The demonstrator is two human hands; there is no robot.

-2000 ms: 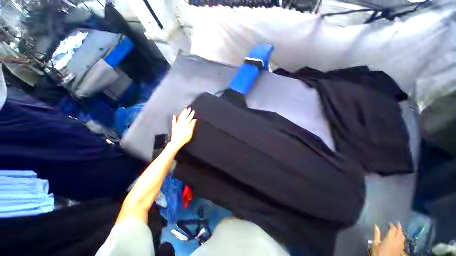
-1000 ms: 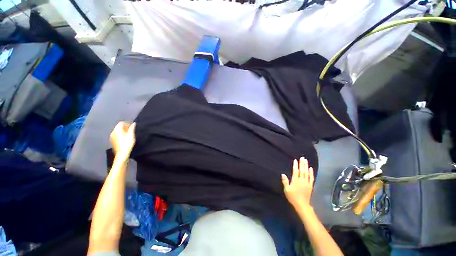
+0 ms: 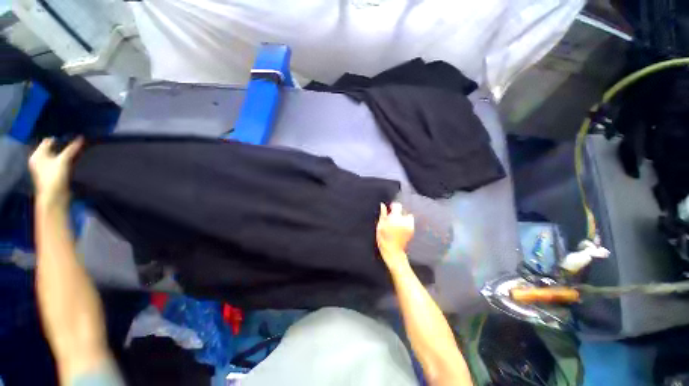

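Observation:
A black garment (image 3: 227,203) is stretched across the grey padded table (image 3: 181,107), its left end lifted past the table's left edge. My left hand (image 3: 54,167) grips that left end. My right hand (image 3: 394,232) is closed on the garment's right end, over the table. The steam iron (image 3: 529,296) rests at the table's right end, with its orange-brown handle showing. It is clear of both hands.
A blue bar (image 3: 259,105) lies over the table's far edge. A second black garment (image 3: 438,132) lies at the far right. A yellow-green line (image 3: 582,173) and a pale hose (image 3: 634,289) run from the iron. White cloth (image 3: 340,38) hangs behind.
My left hand has moved left, pulling the garment's left end out past the table. My right hand was flat on the cloth and now grips its right end. The garment has shifted left.

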